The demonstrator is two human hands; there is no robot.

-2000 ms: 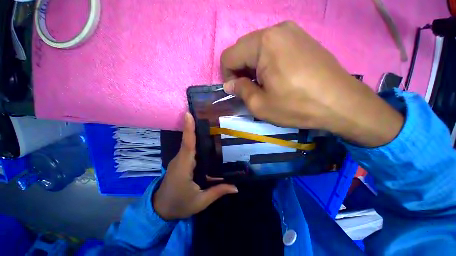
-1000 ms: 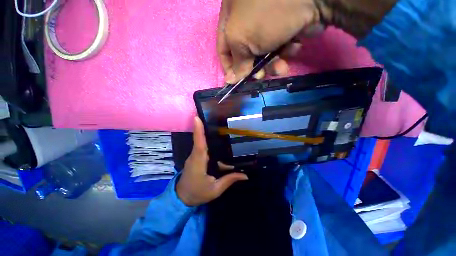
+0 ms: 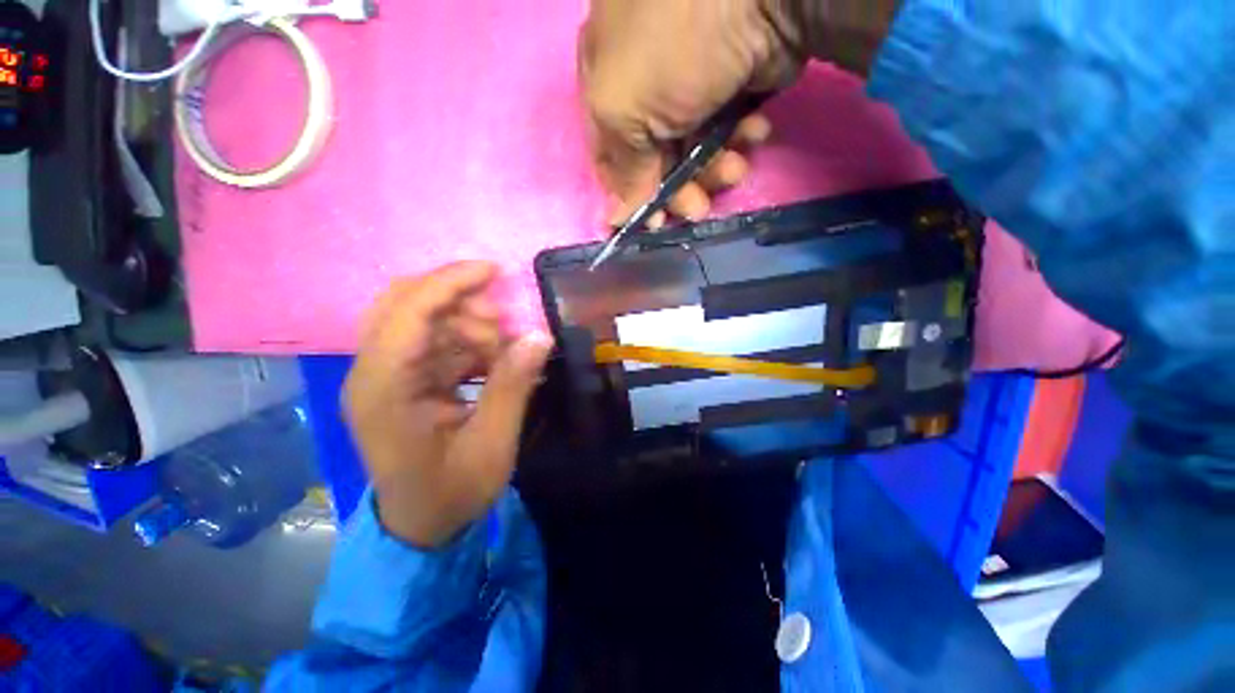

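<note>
The open-backed tablet (image 3: pixel 759 325) lies at the front edge of the pink mat, over the black-covered lap. An orange-yellow flex cable (image 3: pixel 731 362) runs along its silver-white panels. My right hand (image 3: pixel 677 108) is above its far edge and holds dark tweezers (image 3: pixel 673 179). Their tips are at the tablet's upper left corner; whether they touch it I cannot tell. My left hand (image 3: pixel 440 393) is beside the tablet's left short edge, blurred, with fingers bent and apart. Whether it touches the tablet or holds anything is unclear.
A cream tape roll (image 3: pixel 320 102) and a white cable (image 3: pixel 149 75) lie at the mat's upper left. A device with red digits (image 3: pixel 20 68) stands far left. Blue bins (image 3: pixel 935 474) are below the bench. A clear plastic bottle (image 3: pixel 230 494) is at lower left.
My left hand has come off the tablet's left edge and moved up and left. My right hand has brought the tweezers round to the upper left corner. The view has shifted slightly.
</note>
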